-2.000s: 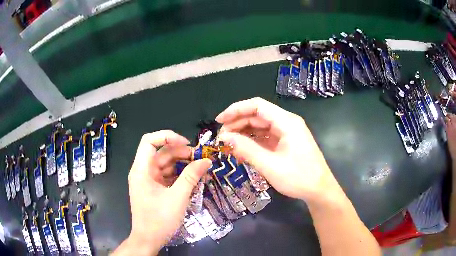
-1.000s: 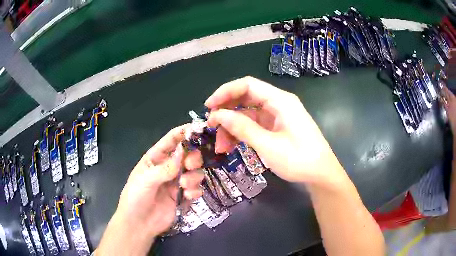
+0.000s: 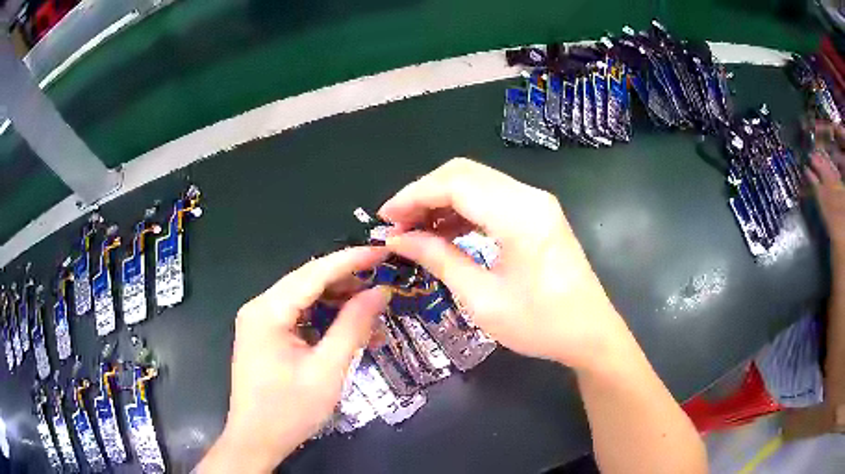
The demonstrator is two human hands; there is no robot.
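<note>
A fan of overlapping phone mainboards [image 3: 459, 341], silver below and blue above, lies on the dark bench under my hands. My left hand [image 3: 292, 347] is at the left of the fan, thumb and fingers around the top end of a board with an orange flex cable [image 3: 408, 291]. My right hand [image 3: 519, 268] is above the board tops, thumb and index finger pinched at a small pale part [image 3: 380, 233]. A bluish-white glossy piece [image 3: 478, 248] shows by the right palm. The fingers hide most of the held parts.
Spaced, slanted boards [image 3: 170, 268] lie at left in two rows. Tightly stacked boards [image 3: 579, 109] lie at the upper right, with another stack [image 3: 765, 199] farther right. A pale rail [image 3: 306, 108] borders the bench. A grey post [image 3: 65, 139] stands upper left. Another person's hand [image 3: 825, 167] is at the right edge.
My left hand has turned from palm-up to back-up, its thumb now over the board tops. My right hand has shifted slightly down. Another person's hand has come into view at the right edge.
</note>
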